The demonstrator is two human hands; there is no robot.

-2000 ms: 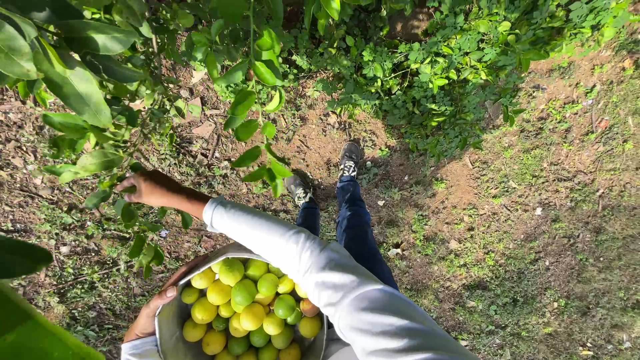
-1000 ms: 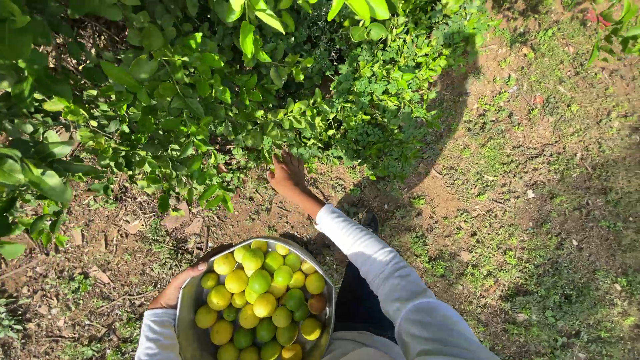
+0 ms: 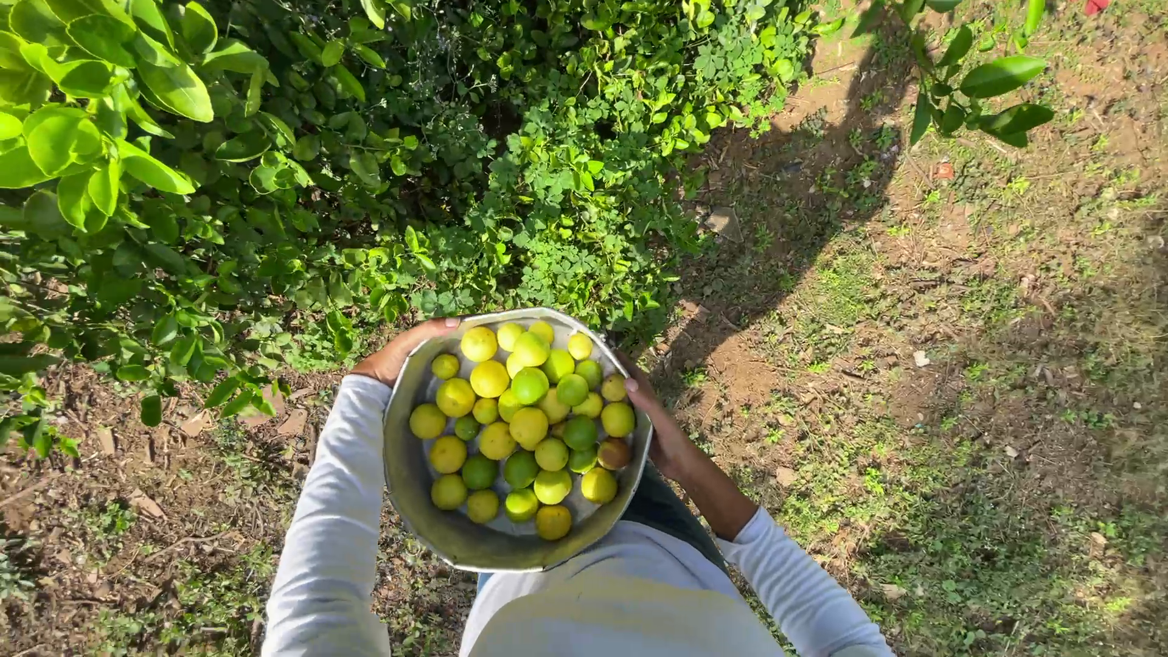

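Note:
A round metal pan point(image 3: 415, 516) with a dented rim is held level in front of my body. Many yellow and green limes point(image 3: 529, 427) lie in it, along with one brownish fruit point(image 3: 613, 453) near its right wall. My left hand point(image 3: 406, 351) grips the upper left side of the rim, with part of its fingers under the pan. On the right side my right hand point(image 3: 652, 415) grips the rim, its thumb at the edge and its other fingers hidden beneath.
Dense leafy bushes point(image 3: 547, 182) fill the top and upper left. A leafy branch point(image 3: 981, 91) hangs at the upper right. Dry soil with small weeds and stones point(image 3: 922, 359) lies on the right, and leaf litter covers the lower left.
My right hand, at the foliage a second ago, has come back to the pan and taken hold of its right rim. My left hand has stayed on the pan.

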